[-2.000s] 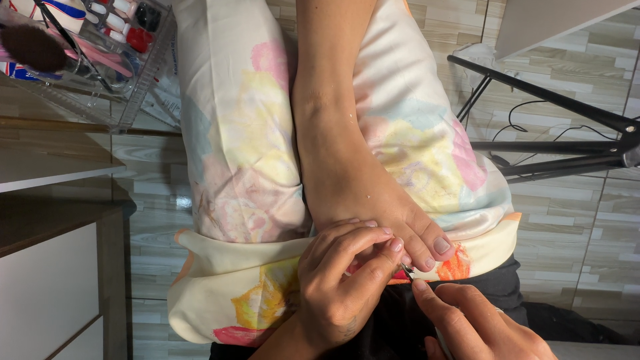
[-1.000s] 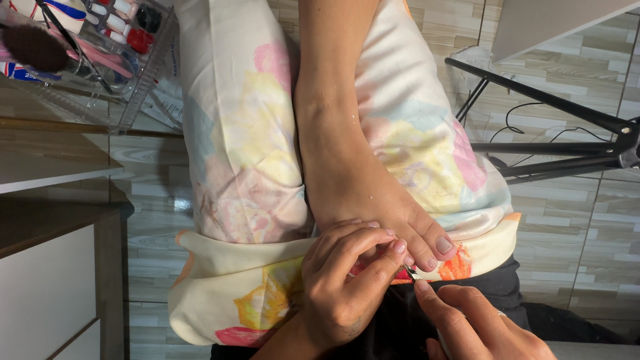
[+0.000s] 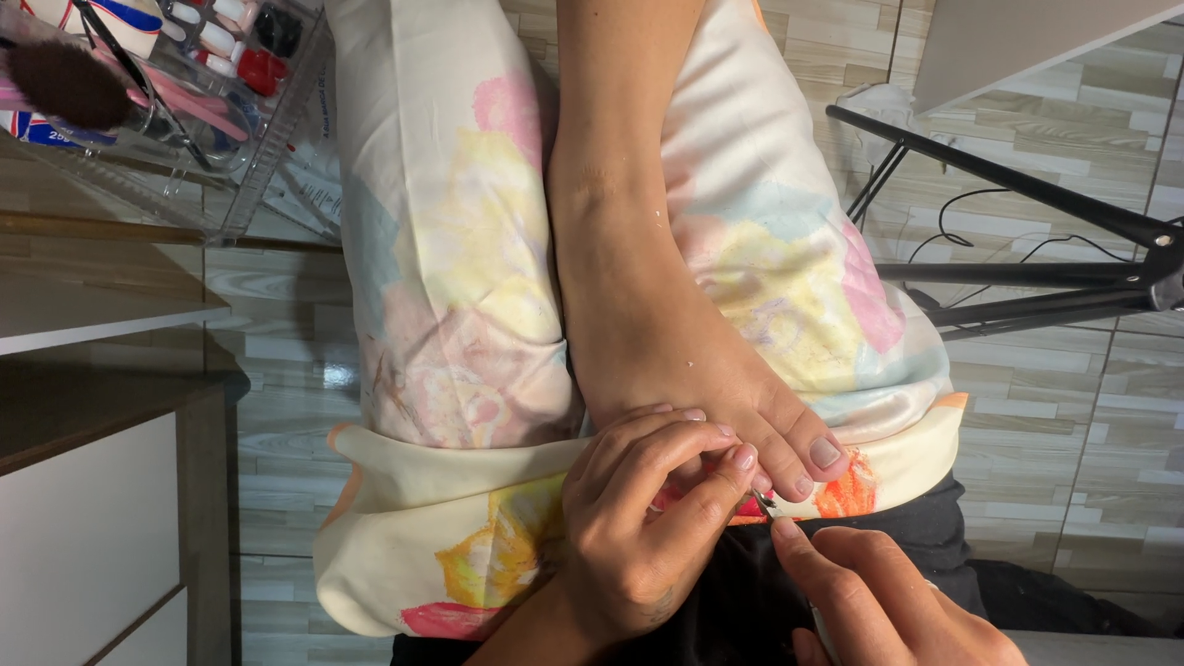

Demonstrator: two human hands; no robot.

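A person's bare foot point(image 3: 675, 324) rests on a floral satin cloth point(image 3: 462, 277) laid over my lap, toes toward me. My left hand point(image 3: 647, 518) grips the smaller toes, thumb and fingers pinched around one of them. In my right hand point(image 3: 869, 592) is a slim metal nail tool point(image 3: 764, 504), its tip at a toenail beside my left thumb; its exact kind cannot be told. The big toe point(image 3: 819, 451) and the toe beside it lie just right of the tip. Small white specks dot the foot. Part of the tool's handle is hidden by my fingers.
At the upper left, a clear plastic organizer point(image 3: 245, 199) holds a dark-bristled brush point(image 3: 69, 85), tweezers-like metal tools and small bottles. A white-fronted drawer cabinet point(image 3: 92, 536) stands at the lower left. On the right are black metal stand legs point(image 3: 1008, 273) and a thin black cable point(image 3: 943, 227) on the floor.
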